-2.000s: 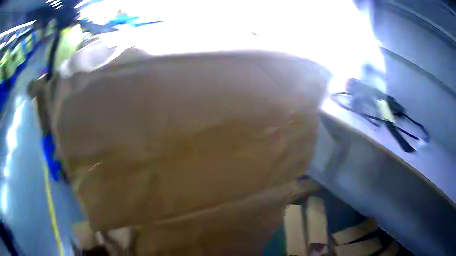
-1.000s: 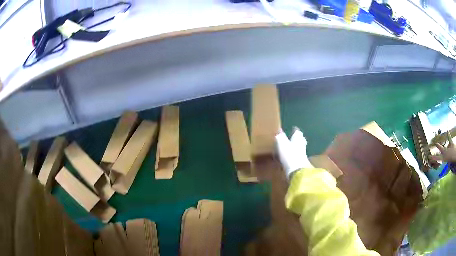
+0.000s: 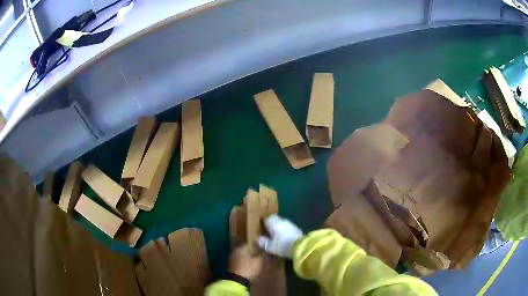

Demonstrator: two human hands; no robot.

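Observation:
Flat tan carton blanks (image 3: 269, 202) stand at the lower middle of the green surface, with one blank (image 3: 253, 217) raised between my hands. My left hand (image 3: 245, 265), bare with a dark wristband, holds it low down. My right hand (image 3: 281, 236), in a white glove, pinches its right side; its fingertips are partly hidden. Formed cartons (image 3: 192, 139) with open ends lie on the left, and two more, a slanted one (image 3: 283, 127) and an upright-pointing one (image 3: 320, 107), lie further back. More flat blanks (image 3: 179, 263) are fanned at the lower left.
Crumpled brown kraft paper (image 3: 457, 173) lies on the right. A large brown paper block (image 3: 46, 248) fills the lower left. A raised shelf (image 3: 156, 32) with a black cabled tool (image 3: 55, 49) runs along the back. Another person's yellow sleeve (image 3: 515, 202) shows at the right edge.
The carton by my right hand now stands released at the back. My right hand has moved down and left to the blanks. My left hand has come into view there.

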